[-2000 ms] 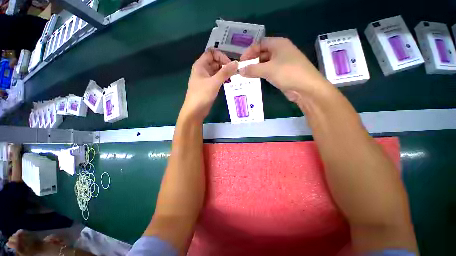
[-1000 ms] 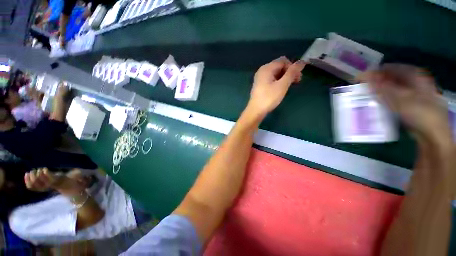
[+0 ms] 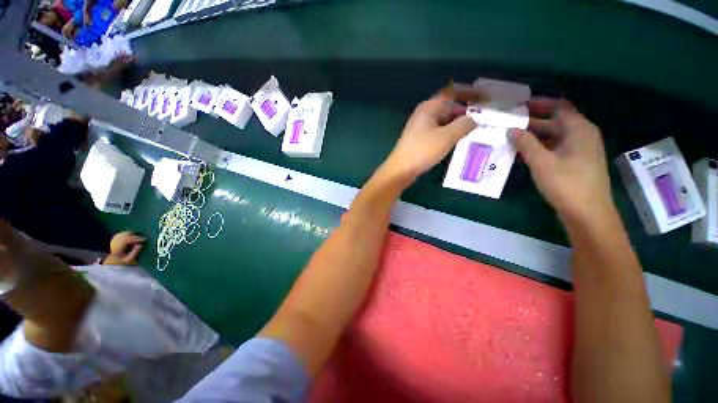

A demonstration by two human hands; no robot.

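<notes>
A white retail box [image 3: 477, 163] with a purple cylinder picture stands on the dark green conveyor, its top flap [image 3: 501, 94] raised at the far end. My left hand [image 3: 431, 135] grips the box's upper left edge. My right hand [image 3: 560, 148] grips its upper right side, with the thumb on the front edge. The fingertips behind the flap are partly hidden and blurred.
A row of printed boxes [image 3: 307, 124] stands on the belt at left. Closed boxes [image 3: 662, 186] stand at right. A pale metal rail [image 3: 464, 228] edges the belt. A red foam mat [image 3: 472, 330] lies under my forearms. Rubber bands [image 3: 179, 224], white cartons [image 3: 112, 178] and another person's arm [image 3: 47, 291] are at left.
My right hand has left the box at right and come back beside my left hand. The box between my hands is now upright facing me, flap raised. The neighbouring person's arm has moved.
</notes>
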